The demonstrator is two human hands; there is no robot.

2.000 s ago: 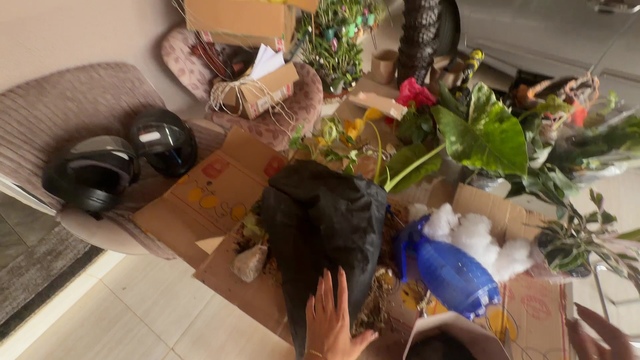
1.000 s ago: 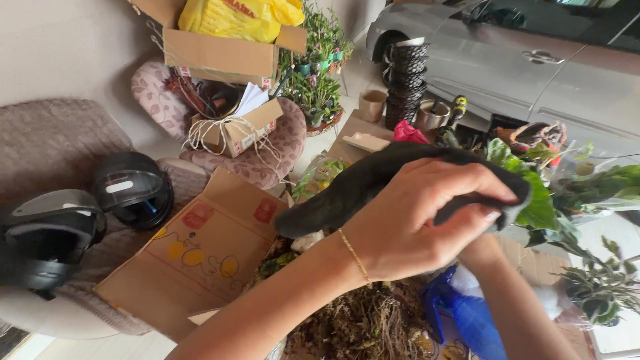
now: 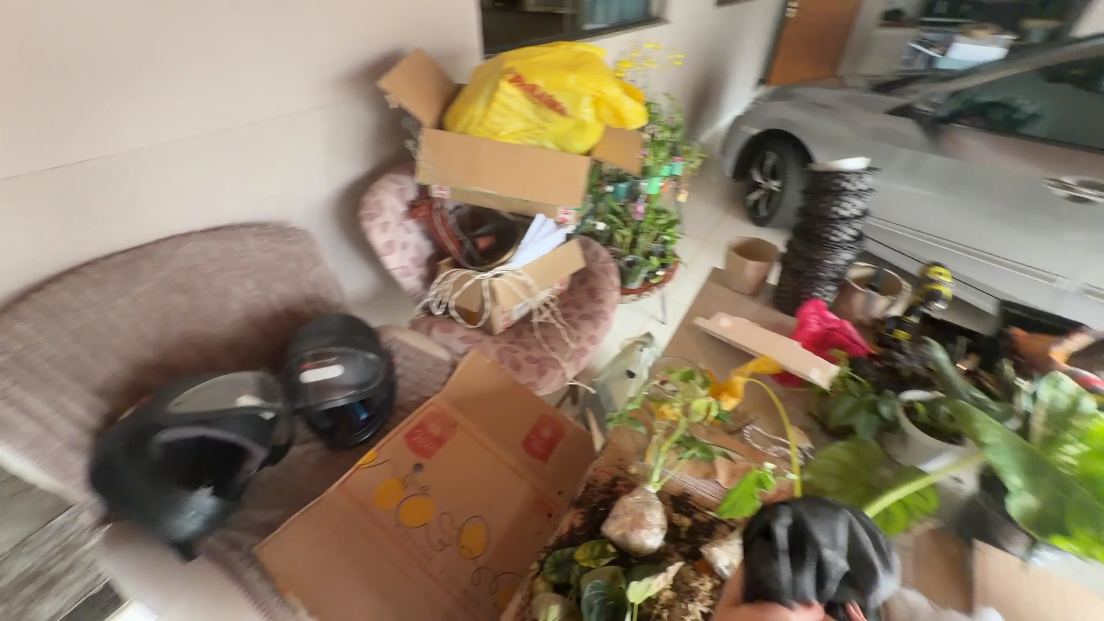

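At the bottom right edge, a bunched black bag or sheet [image 3: 819, 552] is gripped by my left hand [image 3: 772, 609], whose fingers show along its lower left side. A bit of my right hand [image 3: 854, 611] shows against its lower edge; the rest is cut off by the frame. Just left of the bag, a plant with a wrapped root ball [image 3: 636, 520] stands on dark soil and dry roots [image 3: 681, 586]. A second wrapped root ball [image 3: 723, 552] touches or nearly touches the bag. Leafy plants [image 3: 604, 582] lie at the bottom edge.
An open cardboard box [image 3: 431, 492] lies left of the soil, beside two helmets [image 3: 194, 457] on a padded seat. Behind stands a chair [image 3: 595, 302] with boxes and a yellow bag [image 3: 543, 99]. Stacked black pots [image 3: 824, 237], a large-leaved plant [image 3: 1026, 457] and a car [image 3: 949, 172] are right.
The black bag lay spread over the soil, then was lifted in both my hands; now it is bunched at the lower right, uncovering roots and soil. The view has swung up and left.
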